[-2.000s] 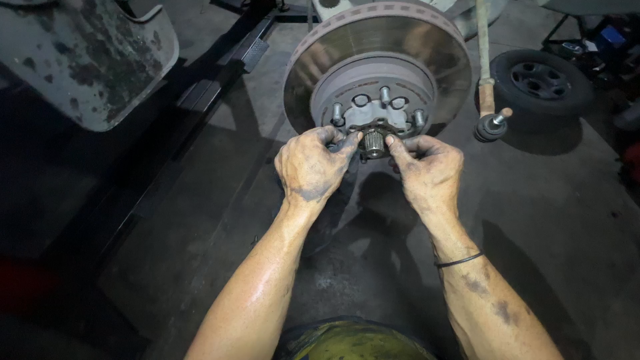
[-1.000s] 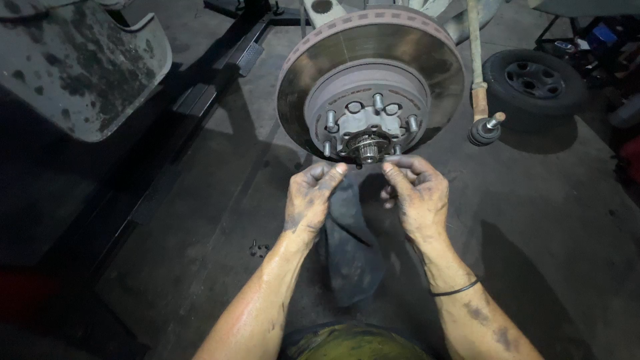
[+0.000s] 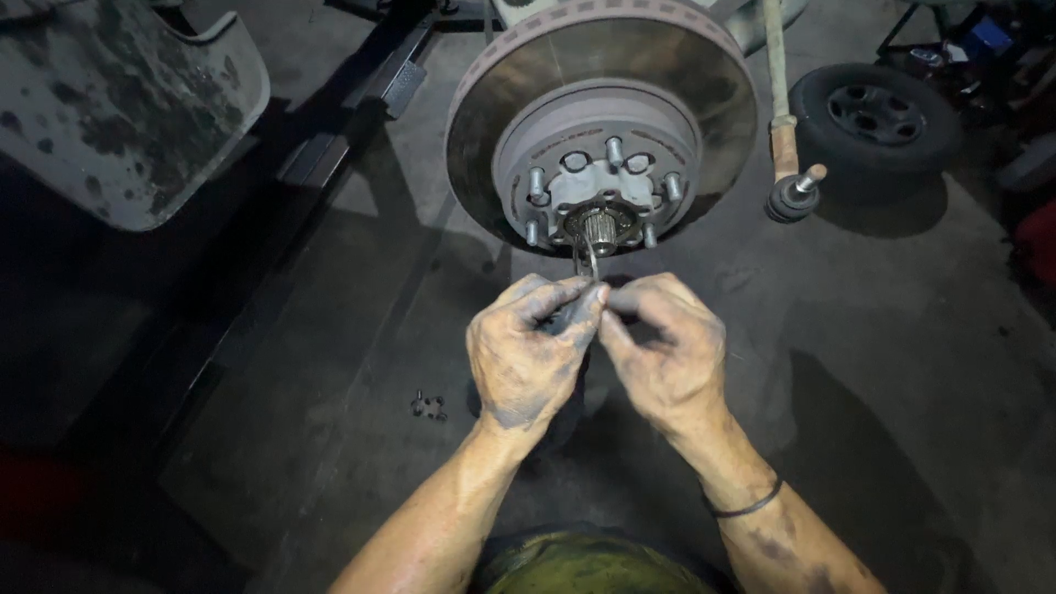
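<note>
Just below the wheel hub (image 3: 609, 177), my left hand (image 3: 528, 346) and my right hand (image 3: 668, 346) meet at the fingertips. A thin curved metal ring (image 3: 592, 262), seen nearly edge-on, stands up from between them. My left hand pinches it; the right thumb and forefinger touch at its lower end, and whether they grip it cannot be told. Behind the ring, the splined axle shaft end (image 3: 601, 231) sticks out of the hub. Wheel studs surround the hub, and the vented brake disc (image 3: 594, 62) rises behind it. Both hands are smeared with dark grease.
A tie rod end (image 3: 794, 196) hangs to the right of the disc. A wheel with a tire (image 3: 879, 120) lies on the floor behind it. Several small bolts (image 3: 429, 406) lie on the floor at left. A stained panel (image 3: 140, 115) and a dark lift arm (image 3: 318, 161) are at the left.
From the hub's front, my hands have moved down and away, and their fingertips have come together. The thin ring now shows upright between them and the shaft.
</note>
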